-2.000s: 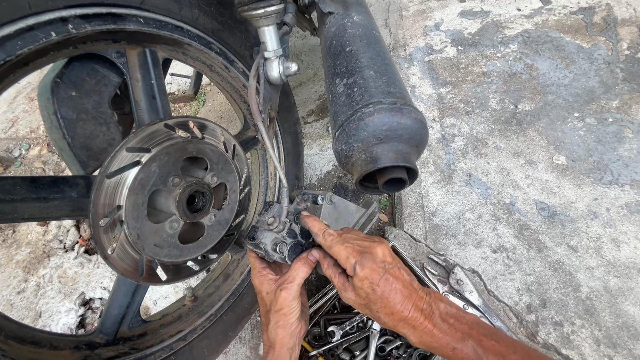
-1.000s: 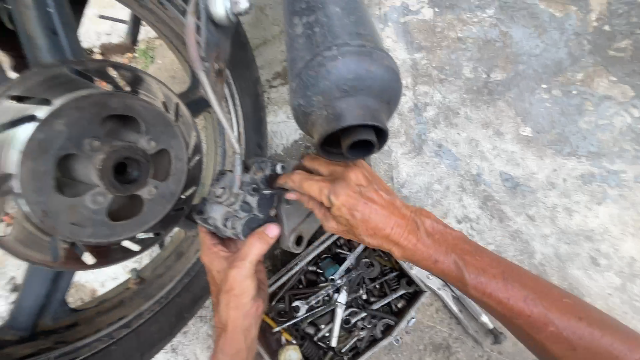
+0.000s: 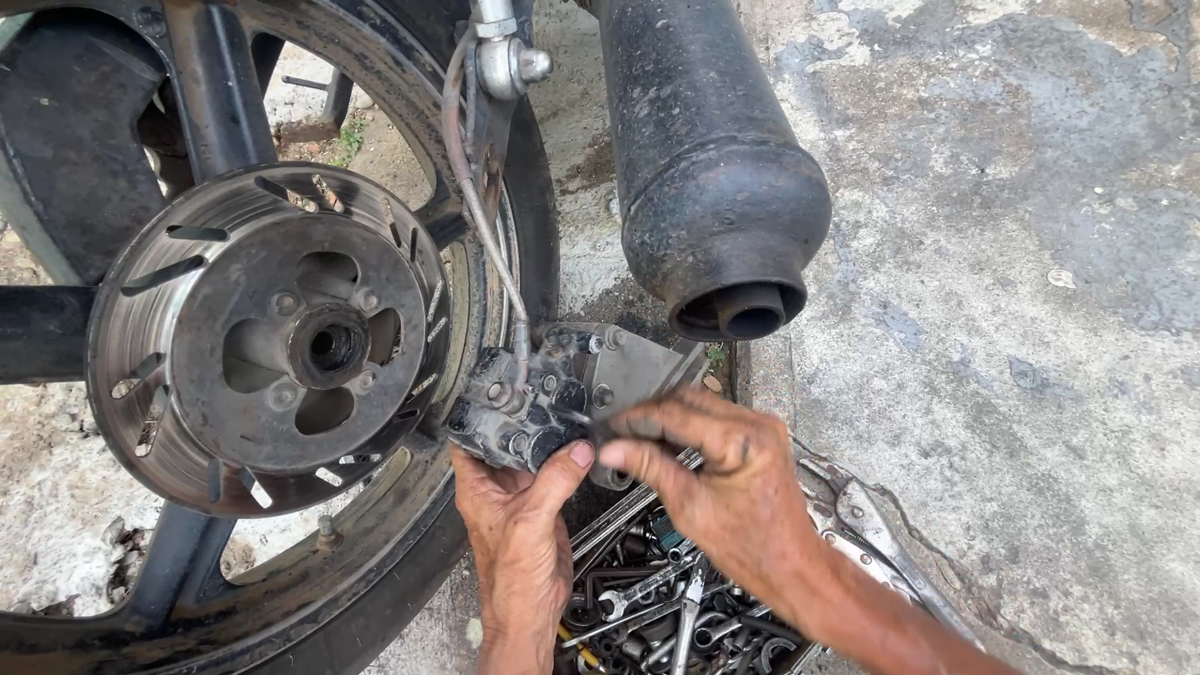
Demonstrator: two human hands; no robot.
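Note:
A dark brake caliper (image 3: 511, 408) with a flat metal bracket (image 3: 642, 366) sits beside the wheel's rim, with a brake hose (image 3: 483, 220) running up from it. My left hand (image 3: 520, 534) grips the caliper from below, thumb on its lower right edge. At the caliper's right side is my right hand (image 3: 731, 478), thumb and index finger pinched close together by a small dark part, blurred; whether they hold it cannot be told. Left of the caliper, the slotted brake disc (image 3: 202, 450) is on the spoked wheel (image 3: 211, 94).
A black exhaust muffler (image 3: 717, 187) hangs above my right hand. Below the hands lies a box of wrenches and sockets (image 3: 656, 600). Locking pliers (image 3: 881, 534) rest at its right, on rough concrete (image 3: 1012, 328). A silver ball-ended fitting (image 3: 511, 67) is above the hose.
My right hand has drawn back from over the bracket to the caliper's lower right side, leaving more of the bracket in sight. My left hand keeps its grip on the caliper.

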